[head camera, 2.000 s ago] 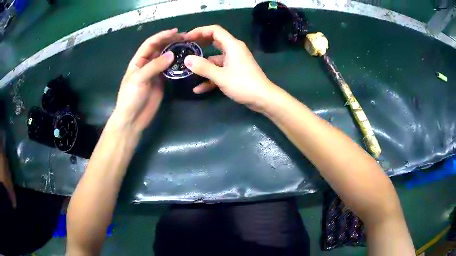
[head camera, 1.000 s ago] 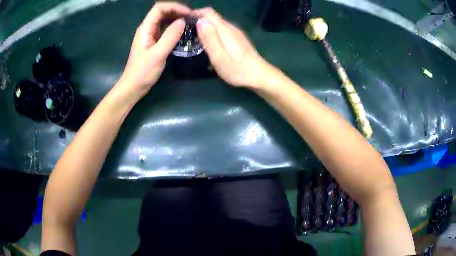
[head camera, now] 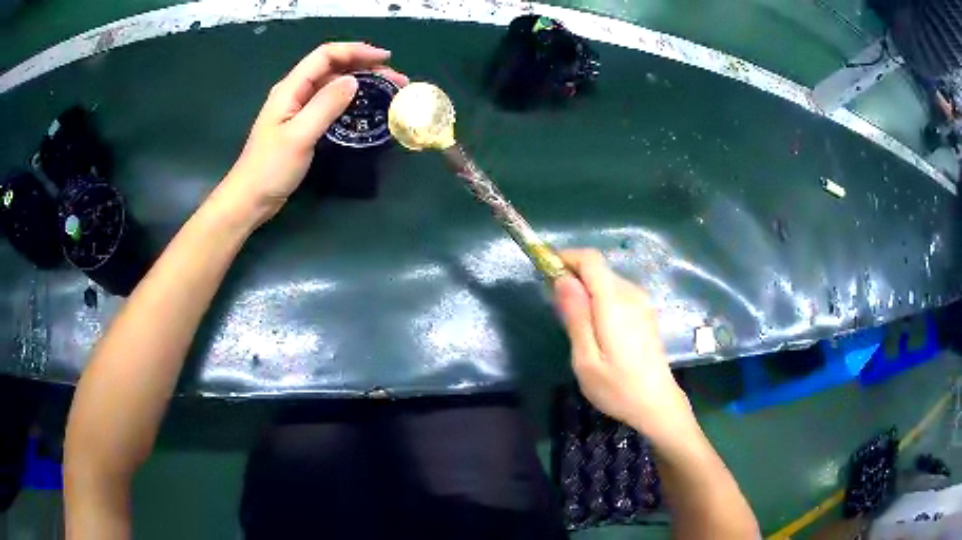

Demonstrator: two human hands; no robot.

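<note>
A black cylindrical housing (head camera: 349,174) stands on the dark green bench mat, with a dark round end piece (head camera: 364,112) at its mouth. My left hand (head camera: 301,121) holds the housing around its left and far side, thumb on the rim. My right hand (head camera: 607,327) is closed on the handle end of the mallet (head camera: 504,216). The mallet's pale head is beside the right edge of the housing's mouth and overlaps it in the view; whether it touches cannot be told.
Several open black housings (head camera: 93,224) stand at the left. Another black unit (head camera: 539,63) with loose dark wires is at the far side, near the white strip (head camera: 675,53). A small pale piece (head camera: 833,188) lies at the right. A tray of black parts (head camera: 607,464) is below the bench edge.
My right hand has left the housing and taken up the mallet, whose head is now beside the housing. My left hand stays on the housing. The view has shifted.
</note>
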